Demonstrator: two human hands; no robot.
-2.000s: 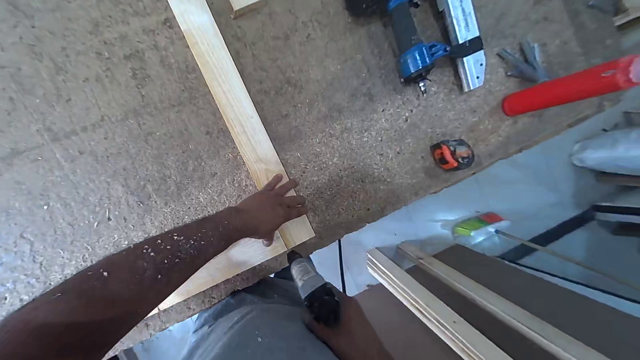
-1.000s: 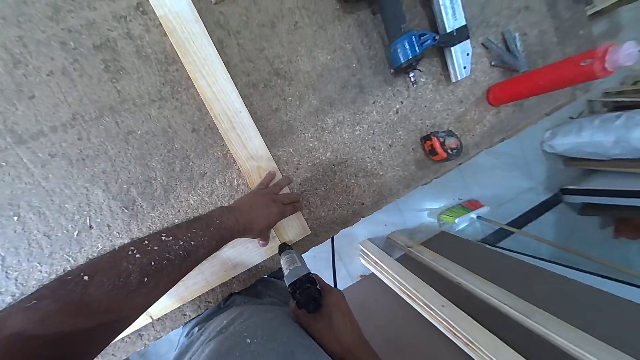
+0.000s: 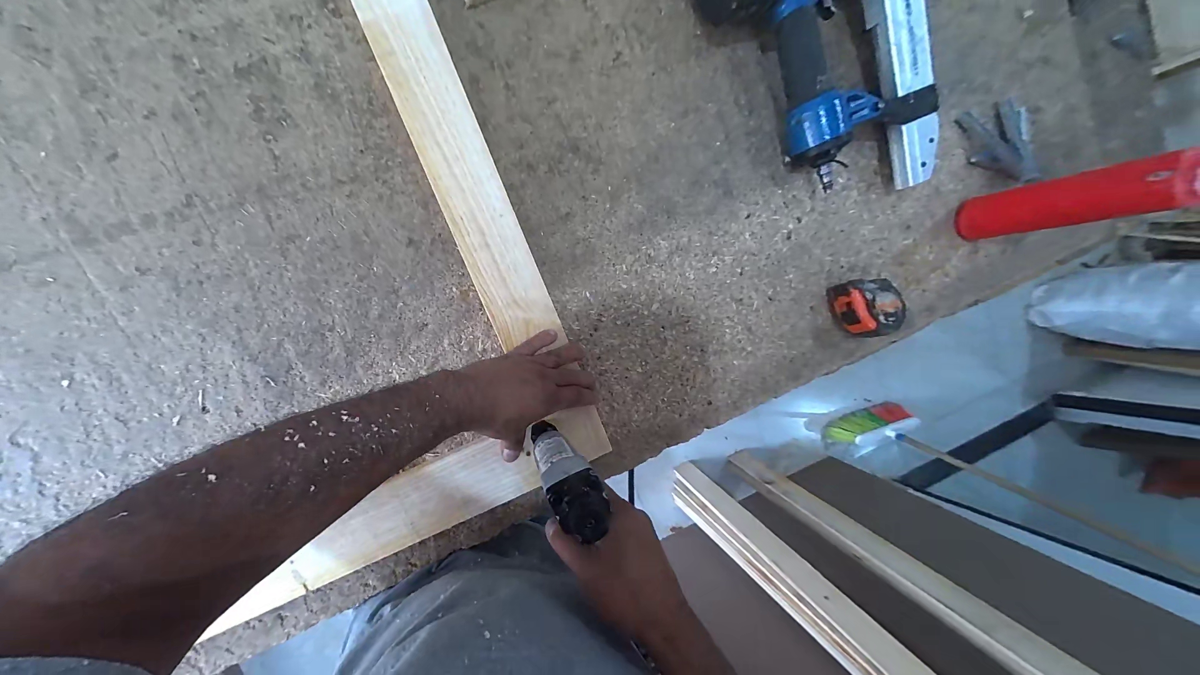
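Two pale wooden boards meet at a corner near the edge of a particleboard worktop [image 3: 281, 234]. One long board [image 3: 459, 178] runs up and away; the other board [image 3: 403, 516] runs toward the lower left. My left hand [image 3: 530, 389] lies flat on the long board close to its end, fingers spread and pressing on it. My right hand [image 3: 619, 562] grips a black and grey power driver [image 3: 572, 483], whose nose points at the corner where the boards meet, beside my left thumb. Its tip is hidden, so contact with the wood cannot be told.
A blue pneumatic nailer [image 3: 816, 117], a metal bar [image 3: 909, 141], loose metal strips [image 3: 1003, 141], a red tube [image 3: 1078, 197] and an orange and black tape measure [image 3: 867, 307] lie on the worktop. Beyond its edge are leaning wood strips [image 3: 797, 572] and a broom [image 3: 867, 424].
The driver in my right hand has moved from just off the corner's edge onto the corner, close to my left thumb. My left hand stays on the board.
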